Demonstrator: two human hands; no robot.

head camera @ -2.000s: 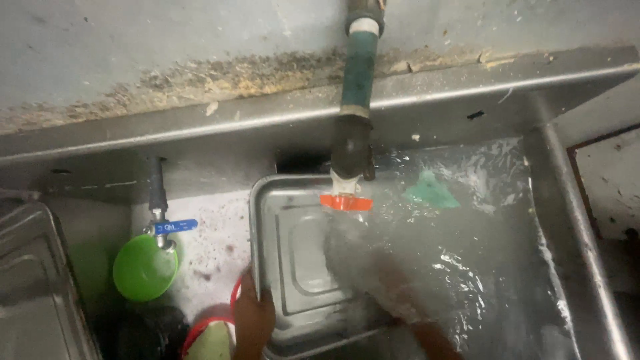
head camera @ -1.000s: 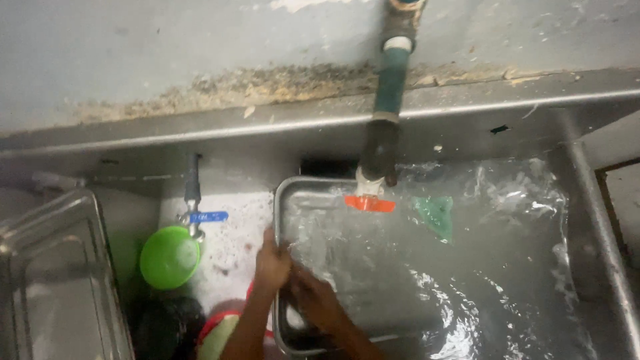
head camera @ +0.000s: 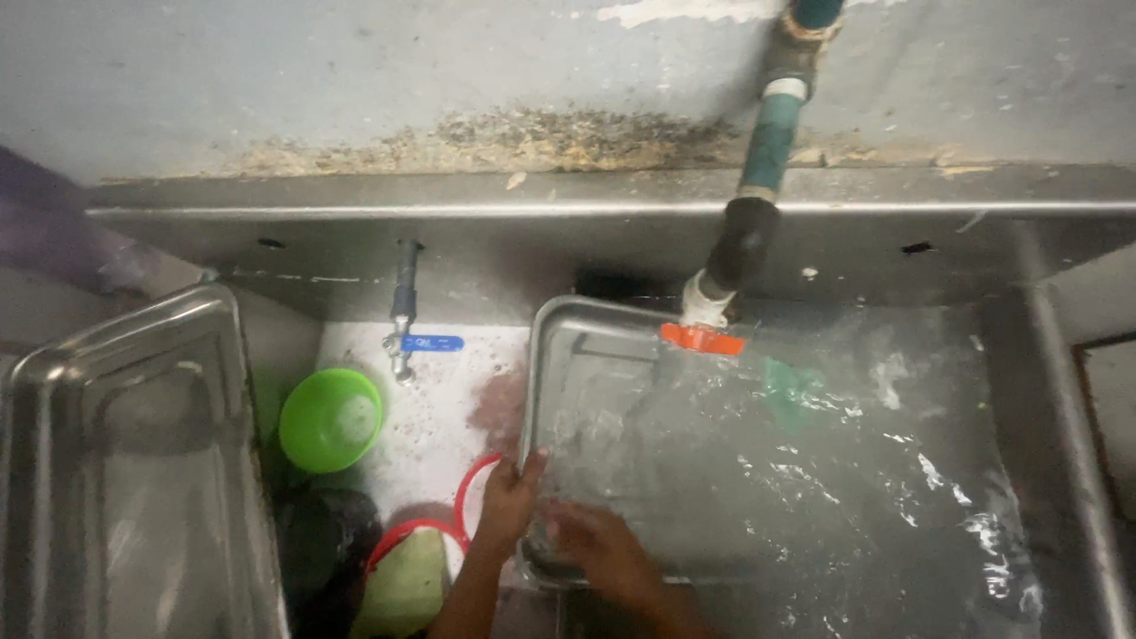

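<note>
A rectangular metal tray (head camera: 581,355) lies tilted in the water (head camera: 852,506) of the sink basin, its left rim raised and its right part under the surface. My left hand (head camera: 512,497) grips that left rim, thumb over the edge. My right hand (head camera: 586,537) is just inside the tray near its lower left corner, blurred; whether it holds anything cannot be told. Above the tray's far edge, a white tap with an orange handle (head camera: 703,339) hangs from a pipe (head camera: 770,142). A green piece of thin material (head camera: 792,390) lies in the water right of the tap.
Another metal tray (head camera: 146,497) stands at the left. Between the trays are a green plastic bowl (head camera: 330,421), a dark container (head camera: 324,541), red-rimmed containers (head camera: 417,525) and a tap with a blue handle (head camera: 431,343). The basin's metal edge (head camera: 1078,461) runs along the right.
Two seconds ago my right hand was farther right, over the tray, which showed more of its base; now it is near the left rim. The tray sits lower in the water.
</note>
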